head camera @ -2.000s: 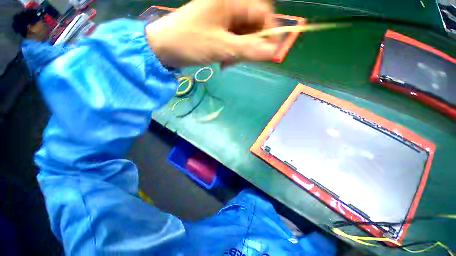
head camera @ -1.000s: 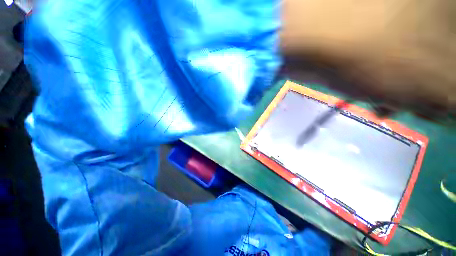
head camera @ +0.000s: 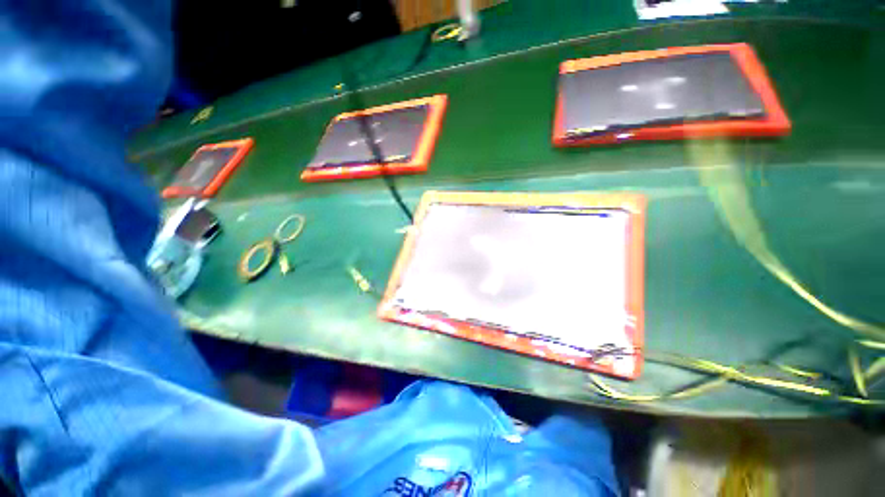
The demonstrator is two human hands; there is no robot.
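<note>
A shiny grey panel in a red-orange tray (head camera: 636,272) lies on the green bench in front of me. A thin black strip (head camera: 378,160) runs down from above to the tray's far left corner; its upper end is hard to make out. A blurred yellow strip (head camera: 742,221) runs down to the right edge. Loose yellow-and-black strips (head camera: 737,374) lie at the tray's near right corner. My blue sleeve fills the left side. Neither hand shows; both are out of the picture.
Three more panels in red-orange trays lie behind, at left (head camera: 199,170), middle (head camera: 374,141) and right (head camera: 670,92). A small yellow ring (head camera: 257,260) and a pale blue-grey round fan (head camera: 178,262) are at the left. A blue bin (head camera: 312,390) is below the bench edge.
The view has turned and shows more of the bench. The hand and arm that covered the top have left the picture. The black strip and blurred yellow strip now show.
</note>
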